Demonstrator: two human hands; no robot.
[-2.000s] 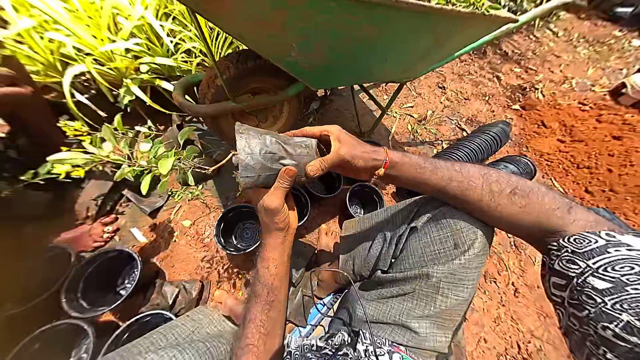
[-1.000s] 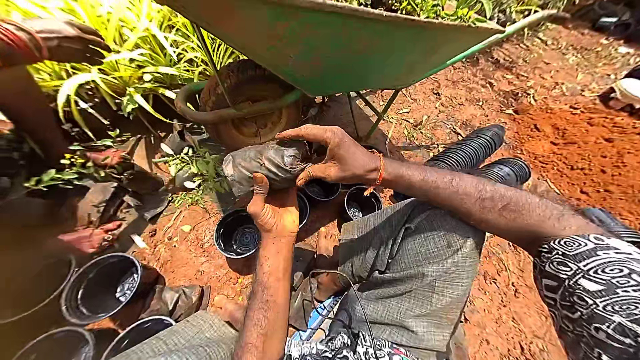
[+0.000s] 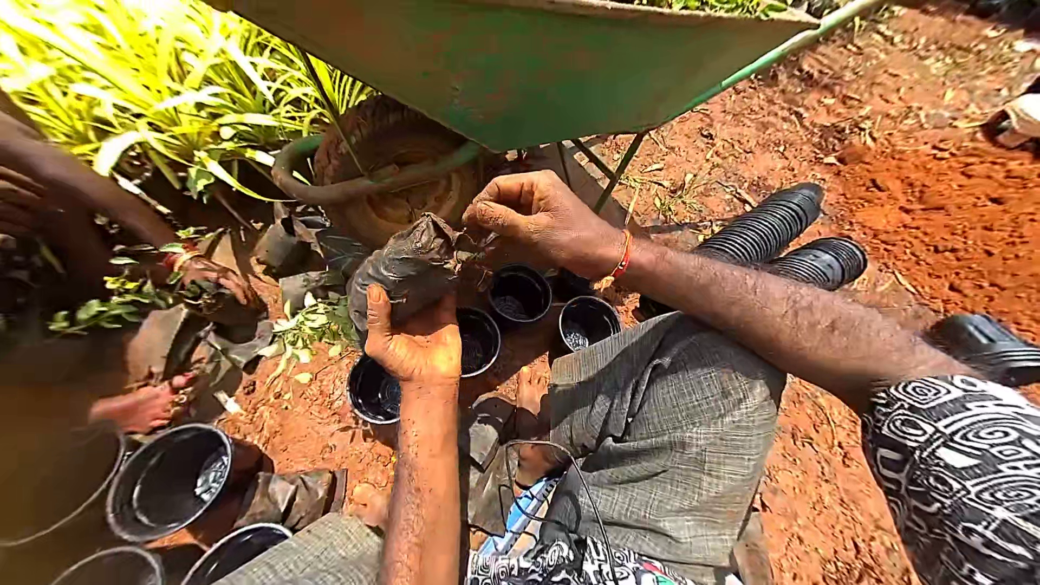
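My left hand (image 3: pixel 418 337) holds a dark plastic nursery bag (image 3: pixel 406 272) packed full, lying tilted on the palm with the thumb against its side. The bag's crumpled end points toward my right hand (image 3: pixel 528 215), whose thumb and forefinger are pinched together beside it; whether they grip a scrap of the plastic I cannot tell. Leafy shoots (image 3: pixel 313 329) show just left of the bag. Below my hands, several black plastic pots stand on the red soil, among them one pot (image 3: pixel 520 294) and another pot (image 3: pixel 587 322).
A green wheelbarrow (image 3: pixel 552 73) stands in front, its wheel (image 3: pixel 398 191) behind the bag. Stacked black pots (image 3: pixel 764 223) lie to the right, near loose red soil (image 3: pixel 951 219). Another person's hand (image 3: pixel 215 280) is at the left, above more black pots (image 3: pixel 171 483).
My right hand has come off the bag's side to its crumpled end, with the fingers pinched. The bag has turned in my left hand. The other person's arm at the left has lowered.
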